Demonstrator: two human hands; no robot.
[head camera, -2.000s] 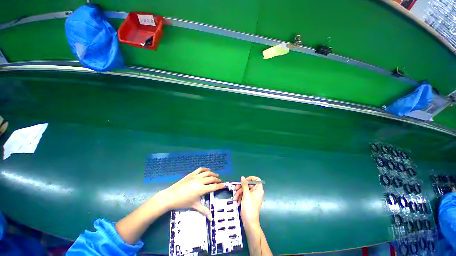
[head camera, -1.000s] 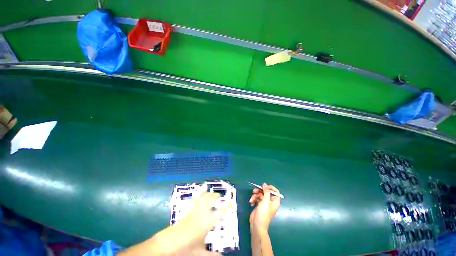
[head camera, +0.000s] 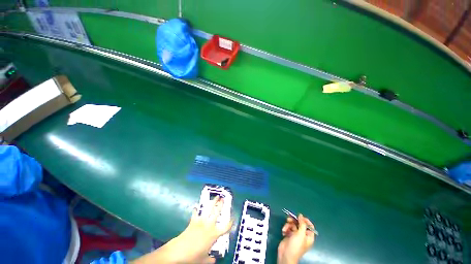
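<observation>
Two white housings, each with one large window at the top end, lie side by side on the bench with a gap between them. My left hand (head camera: 206, 226) lies over the left housing (head camera: 223, 242), its fingers and thumb around the frame, hiding its middle. The right housing (head camera: 252, 234) shows rows of small dark holes and is untouched. My right hand (head camera: 297, 240), cut off by the bottom edge, holds thin tweezers (head camera: 311, 228) to the right of the housings, tip pointing up-left. A blue sheet with tiny dark marks (head camera: 230, 173) lies above the housings.
White paper (head camera: 94, 115) and an open carton (head camera: 38, 105) lie at left, near a person in a blue smock (head camera: 31, 216). Dark parts (head camera: 442, 237) lie in rows at right. A red bin (head camera: 220, 52) and blue bag (head camera: 177, 49) are on the back rail.
The view has swung left, showing the carton and the person. The two housings, side by side before, now have a gap between them. My left hand has moved onto the left one.
</observation>
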